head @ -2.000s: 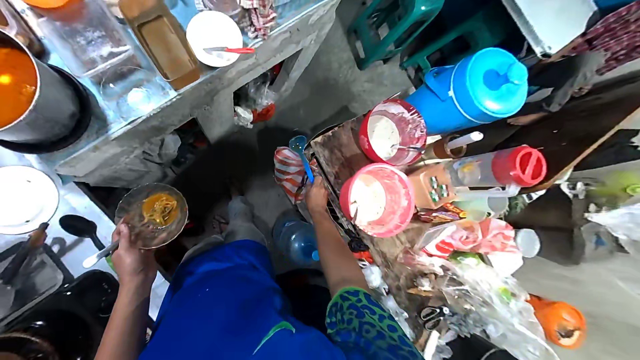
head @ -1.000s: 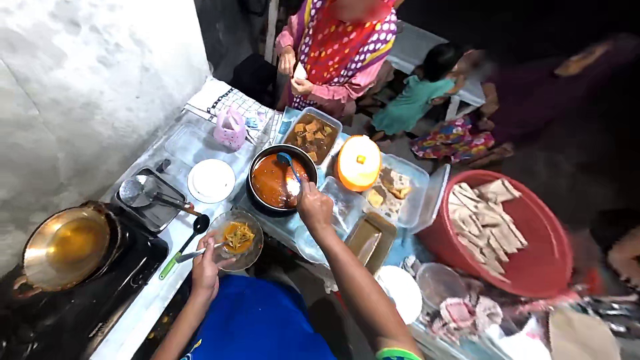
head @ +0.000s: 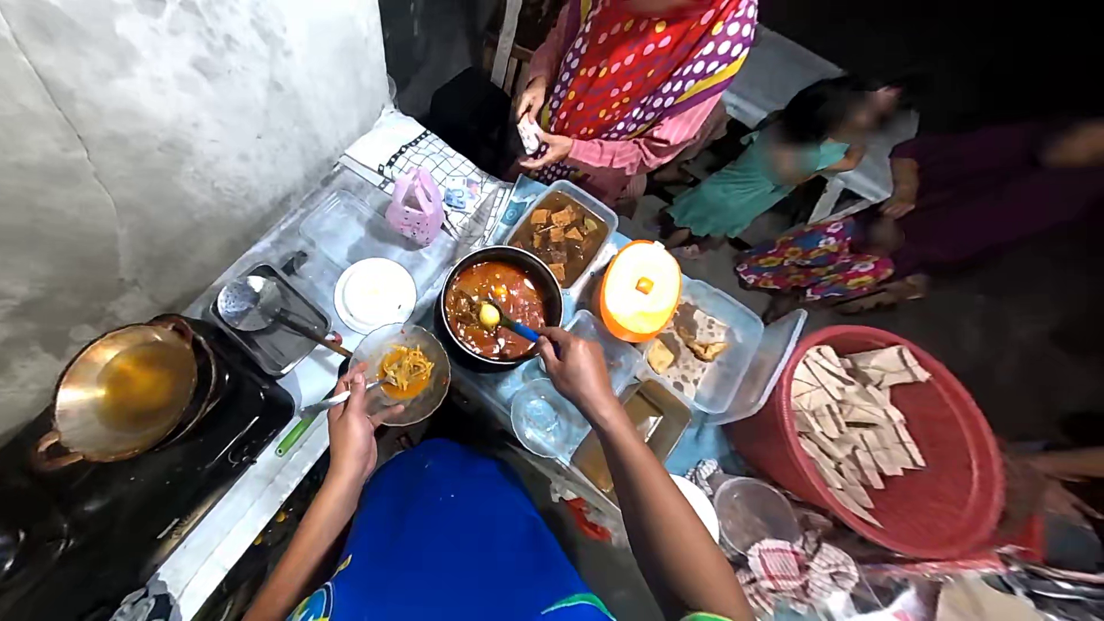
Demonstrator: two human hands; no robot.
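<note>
My left hand (head: 354, 424) holds a clear glass bowl (head: 423, 412) by its left rim. Shredded yellowish food (head: 405, 368) in orange broth lies in it, and a spoon (head: 332, 399) rests over its edge beside my fingers. To the right, my right hand (head: 576, 366) grips the blue handle of a ladle (head: 520, 328) over a dark pot (head: 447, 332) of red-orange soup. A whole egg (head: 489, 316) sits in the ladle's end, at the soup's surface. Tofu-like pieces (head: 559, 233) in brown sauce fill a plastic container behind the pot.
A wok of oil (head: 129, 392) stands on the stove at left, near a tray with a skimmer (head: 250, 304). White plate (head: 374, 293), orange-lidded container (head: 641, 293) and plastic box (head: 724, 379) flank the pot. A red tub (head: 957, 466) is at right. A person (head: 647, 103) stands across the table.
The view has swung from the side table with pink buckets to the pot. My right hand, earlier over there with the ladle, is now at the pot, and an egg shows in the ladle.
</note>
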